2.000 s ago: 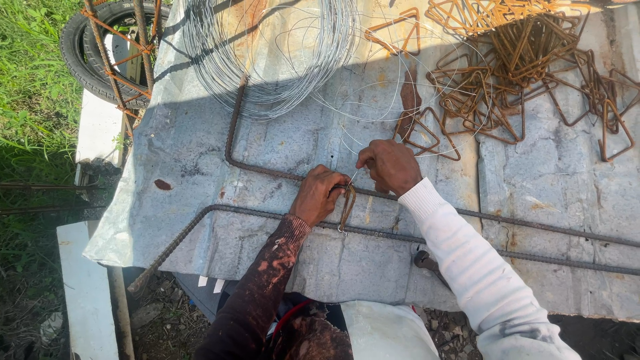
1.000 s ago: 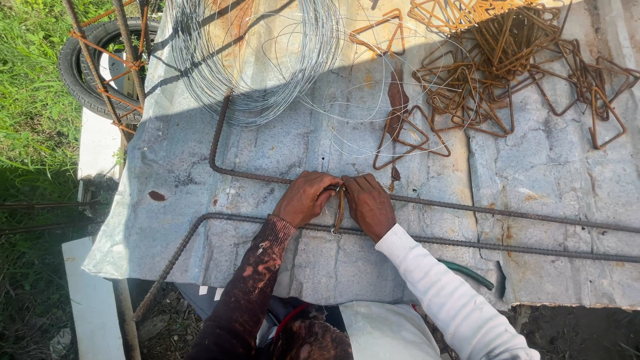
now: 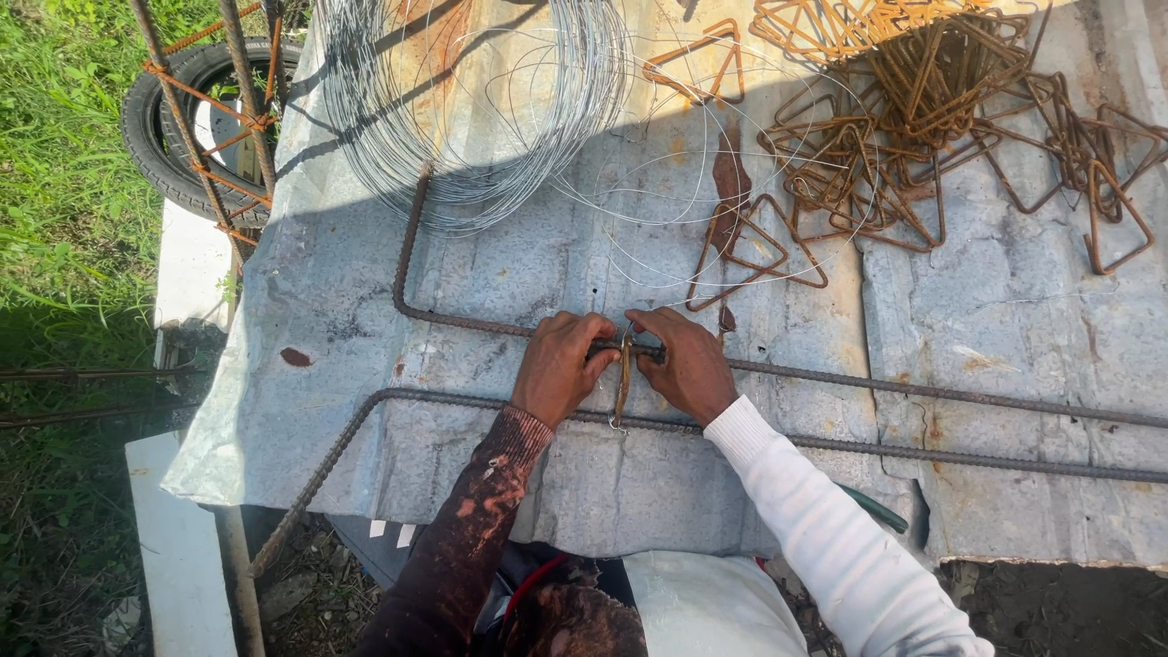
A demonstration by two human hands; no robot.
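Two bent steel rebars, the upper one [image 3: 912, 387] and the lower one [image 3: 912, 450], lie across a corrugated metal sheet [image 3: 347, 319]. A rusty stirrup [image 3: 623, 383] stands between them, seen nearly edge-on, with a wire twist at the lower bar. My left hand [image 3: 563, 365] grips the upper bar just left of the stirrup. On the right side of the stirrup, my right hand [image 3: 683, 365] pinches a short wire [image 3: 628, 330] over the upper bar, fingertips close to the left hand's. The wire's lower part is hidden by fingers.
A coil of thin wire [image 3: 547, 173] lies beyond the bars, with loose strands reaching right. Rusty triangular stirrups [image 3: 876, 164] are heaped at upper right. A tire [image 3: 151, 137] and tied rebars [image 3: 242, 100] are at upper left. A green handle [image 3: 871, 507] lies by the near edge.
My right hand, raised above the bar with the wire two seconds ago, has come down to the upper bar beside the stirrup. My left hand stays at the joint.
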